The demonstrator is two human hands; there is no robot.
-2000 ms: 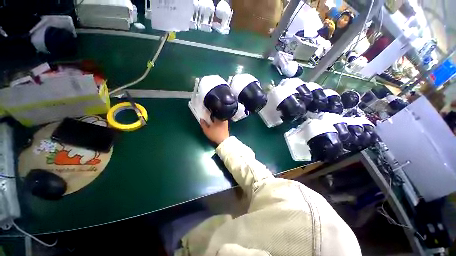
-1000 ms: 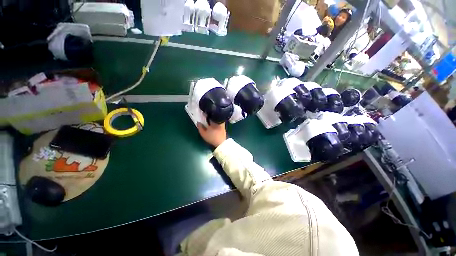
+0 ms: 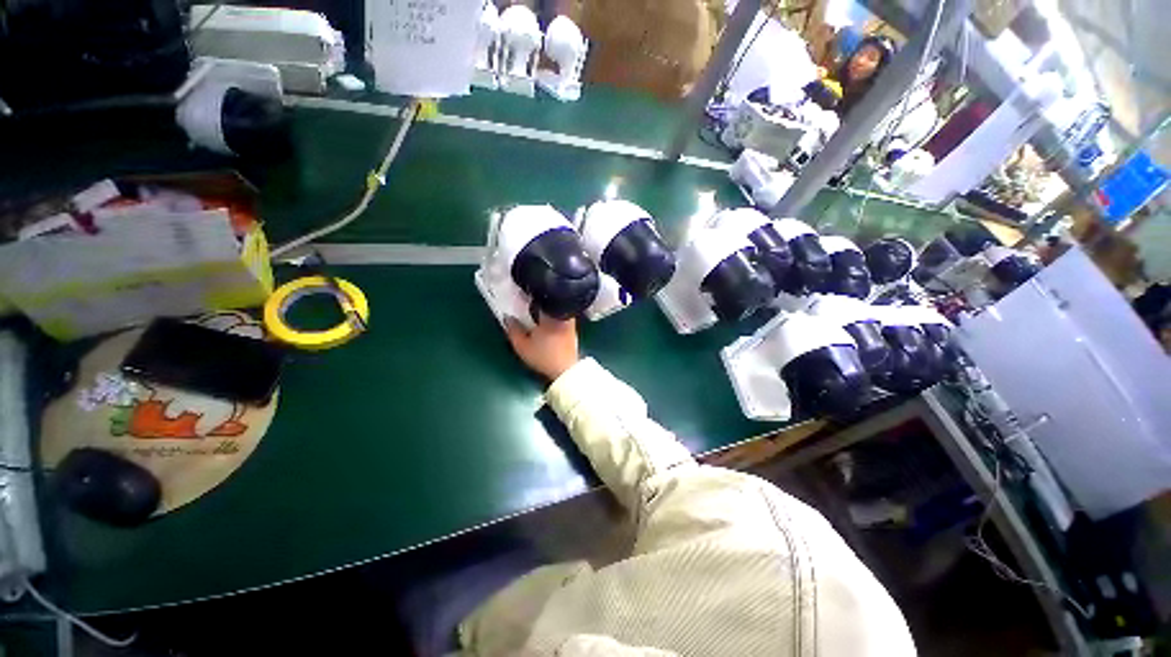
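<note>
A white dome security camera with a glossy black ball (image 3: 555,272) stands on the green bench at the centre, its flat white base to the left. My right hand (image 3: 545,344) is at its lower front edge, holding it low down; some fingers are hidden under the ball. A second dome camera (image 3: 634,259) stands close on its right. Several more cameras (image 3: 826,376) stand in rows further right. My left hand is not in view; pale sleeve cloth shows at the bottom edge.
On the left are a yellow tape roll (image 3: 316,313), a black phone (image 3: 203,361), a mouse (image 3: 108,486) on a round mat (image 3: 212,475) and an open parts box (image 3: 141,272). White housings (image 3: 563,54) stand at the back. A person (image 3: 863,64) is beyond the metal post.
The view has shifted slightly. My right hand stays at the same camera, which keeps its place beside its neighbour. A white-and-black camera at the upper left has moved right along the back bench.
</note>
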